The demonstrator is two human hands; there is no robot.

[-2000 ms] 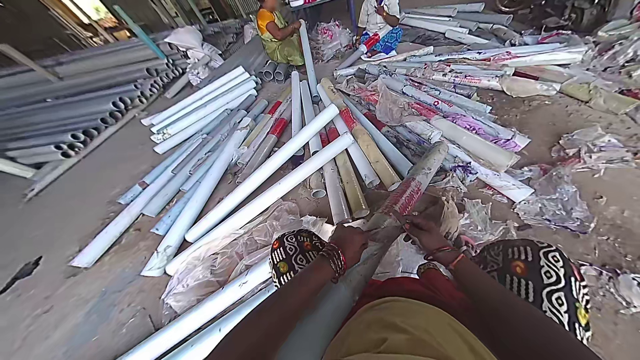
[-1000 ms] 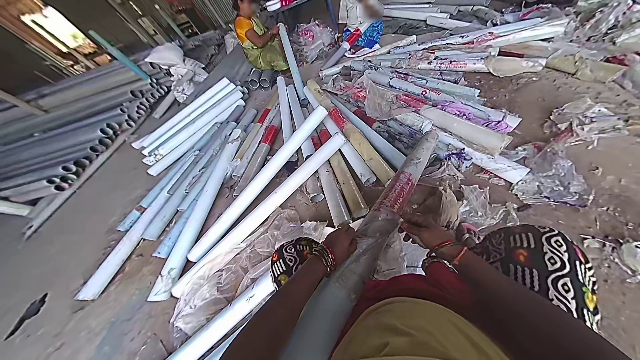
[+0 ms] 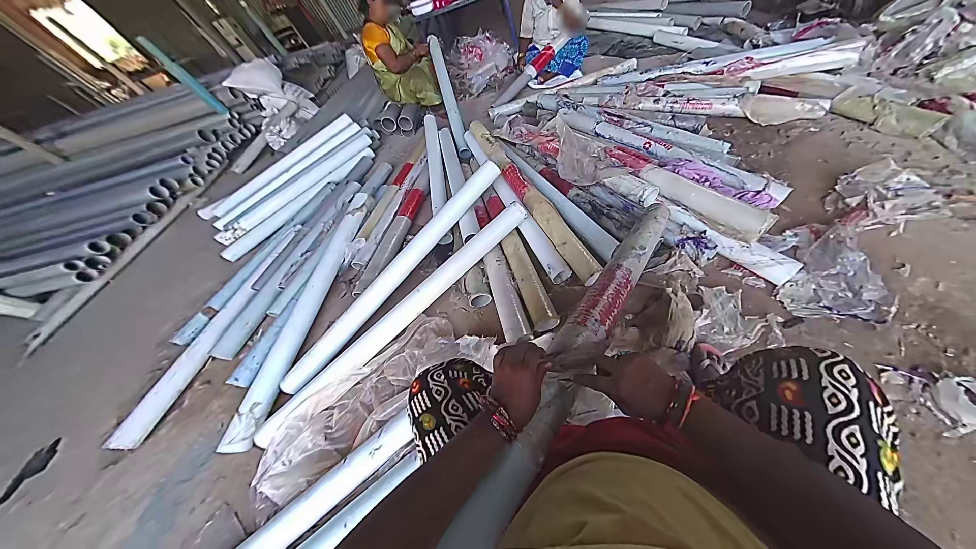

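A grey plastic pipe (image 3: 621,263) with a worn film wrap and red print slants across my lap, its far end raised toward the pipe pile. My left hand (image 3: 521,385) is closed around the pipe, low on its near half. Beside it, my right hand (image 3: 637,383) touches the wrap at the pipe's right side with fingers spread; whether it pinches the film cannot be made out. Below the hands the pipe's surface looks bare and smooth. Two white pipes (image 3: 408,320) lie on the ground just beyond my left knee.
Many white, grey and tan pipes (image 3: 534,206) fan out ahead. Wrapped pipes (image 3: 709,191) and torn plastic film (image 3: 839,282) lie to the right. Stacked grey pipes (image 3: 91,198) stand at the left. Two people sit at the back, one holding a pipe (image 3: 448,91). Crumpled film (image 3: 328,427) lies near my left knee.
My right hand has shifted a little against the pipe, its fingers now spread over the wrap. My left hand stays around the pipe.
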